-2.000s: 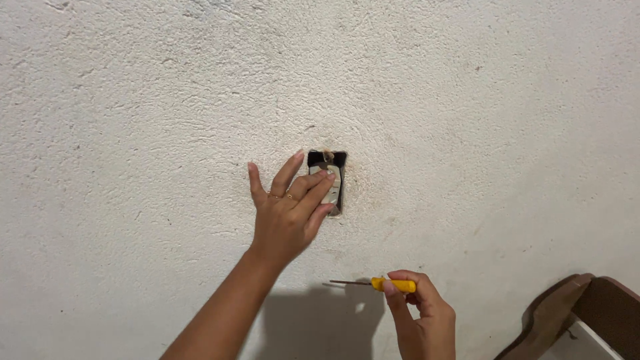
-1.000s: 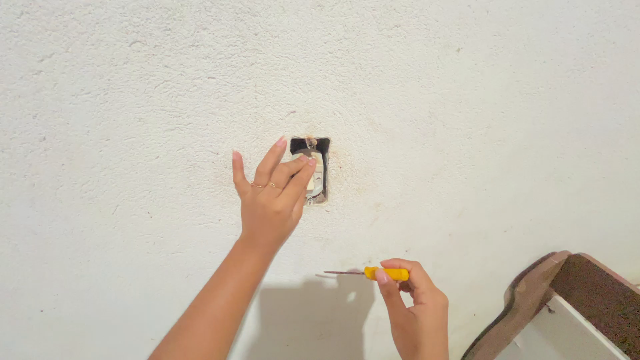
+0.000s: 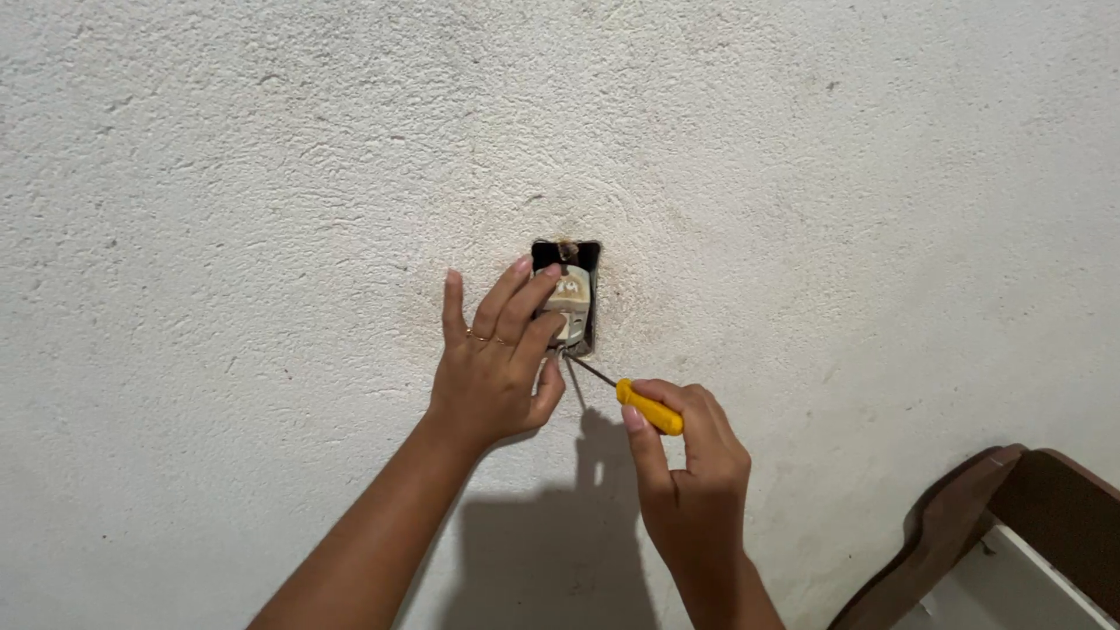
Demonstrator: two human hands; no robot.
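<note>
A pale electrical wall device (image 3: 569, 289) sits in a rectangular wall box (image 3: 597, 302), whose dark inside shows above it. My left hand (image 3: 494, 367) lies over the left side of the device with its fingertips on it; the little finger is spread out and the thumb is near the box's lower edge. Between the thumb and fingers of my right hand (image 3: 696, 464) is the yellow handle of a screwdriver (image 3: 649, 408). Its thin shaft points up and left, and the tip is at the bottom of the device, beside my left thumb. Whether the tip sits in a screw cannot be told.
Around the box is a rough, off-white plastered wall (image 3: 306, 219) with brownish stains near the opening. A brown wooden piece of furniture (image 3: 945, 534) with a pale panel (image 3: 1006, 582) stands at the lower right. Shadows of my hands fall below the box.
My right hand has raised the screwdriver from below the box to the device's lower edge, its shaft now slanting. My left hand remains at the device, its thumb now lower and apart from the fingers.
</note>
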